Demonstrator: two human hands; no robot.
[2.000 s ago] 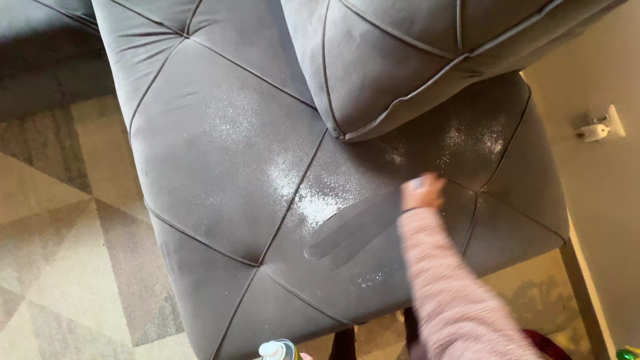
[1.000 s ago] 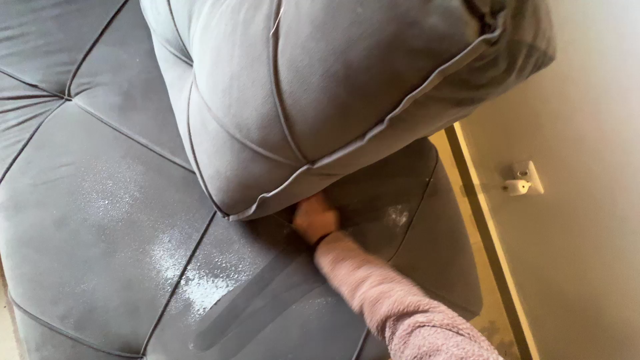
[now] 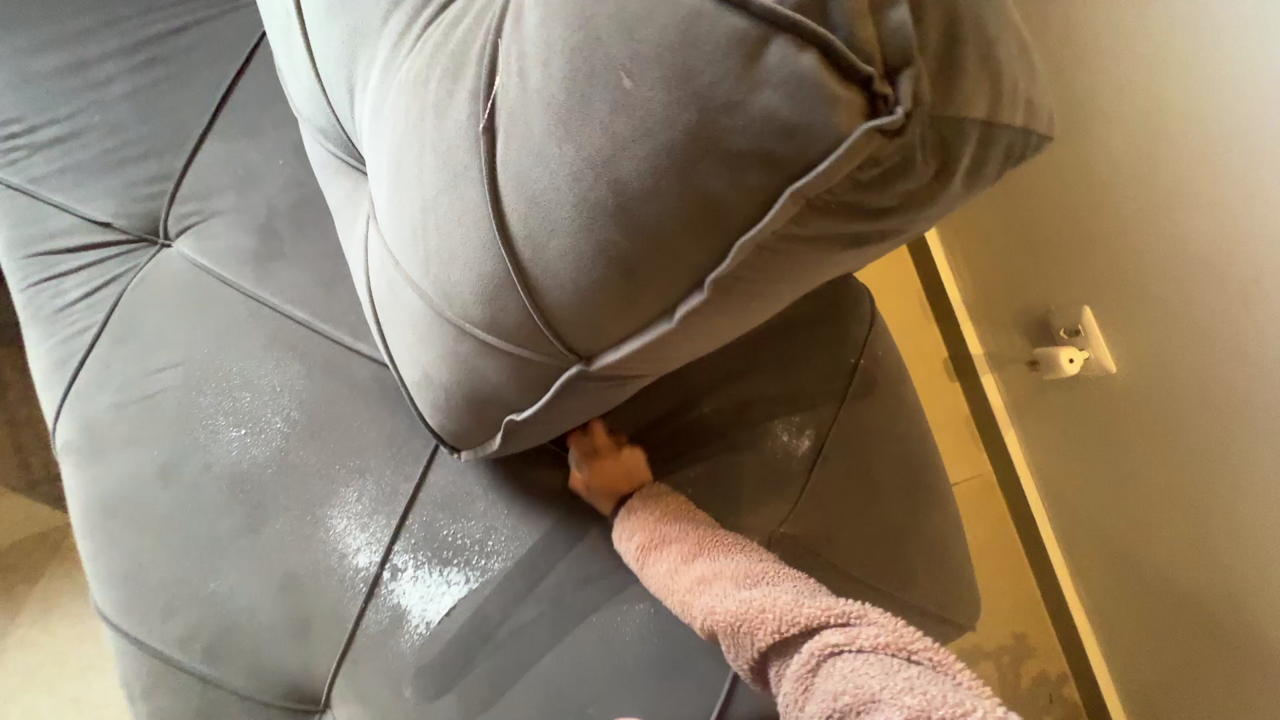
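My right hand (image 3: 608, 468), in a pink fleece sleeve, is on the grey upholstered seat (image 3: 270, 560), right at the lower edge of a large grey cushion (image 3: 620, 200). Its fingers are bent and partly hidden; whether they hold anything does not show. White foam or powder (image 3: 425, 590) lies in a patch left of the hand, with fainter specks farther left and a small patch (image 3: 792, 436) to the right. Darker streaks run across the fabric from the white patch toward the hand. My left hand is out of view.
A beige wall with a white plug in an outlet (image 3: 1065, 360) stands at the right. Between it and the seat runs a strip of floor (image 3: 950, 430) beside a baseboard. Part of a light floor or rug (image 3: 40, 620) shows at the lower left.
My right hand has moved from the open part of the seat to the cushion's lower edge. The white specks at the right have thinned. The view has shifted right and closer.
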